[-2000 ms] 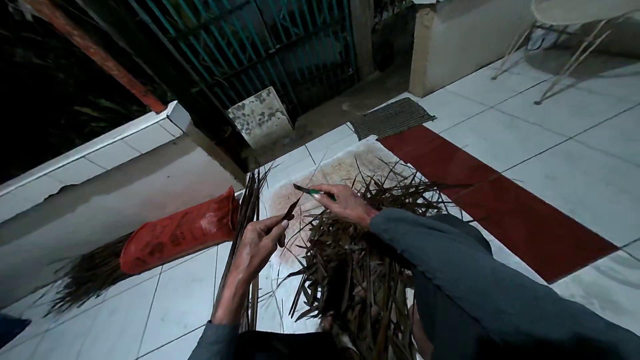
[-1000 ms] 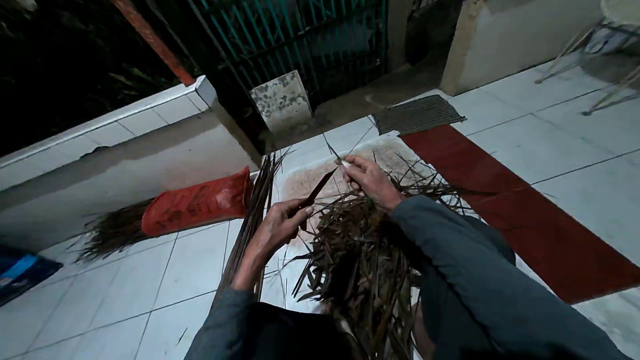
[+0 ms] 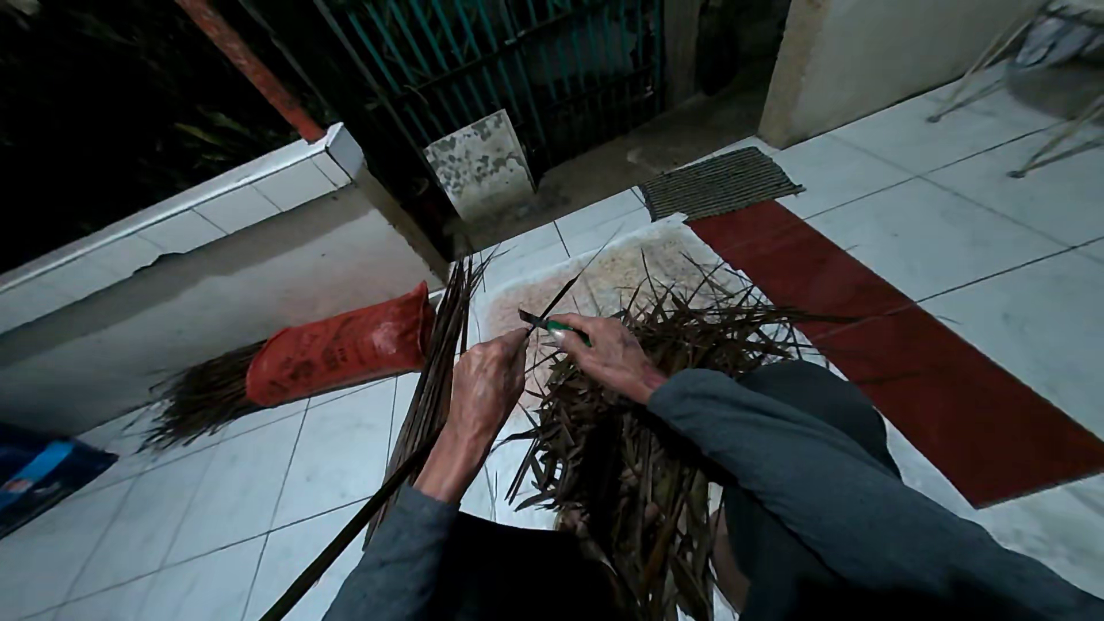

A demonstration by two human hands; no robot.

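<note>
My left hand [image 3: 488,385] grips a long dark palm leaflet [image 3: 336,542], whose thin tip sticks up past the fingers and whose other end trails down to the lower left. My right hand [image 3: 607,352] holds a small green-handled knife [image 3: 531,319], its short dark blade lying across the leaflet just above my left fingers. Beneath my right arm a tangled heap of dry brown leaf strips [image 3: 621,466] spreads over my lap and the floor. Left of my left hand lies a bundle of long thin brown strips [image 3: 438,379].
A red sack [image 3: 345,347] with more strips lies by the low wall [image 3: 216,293]. A stained pale sheet [image 3: 552,297] is on the tiles ahead. Beyond are a ribbed doormat [image 3: 721,183], a speckled slab [image 3: 481,164] and a barred gate [image 3: 509,60]. A blue package [image 3: 43,474] sits far left.
My hands have come together, with the knife blade now crossing the strip at my left fingers; one second ago they were farther apart. A long strip now trails below my left hand.
</note>
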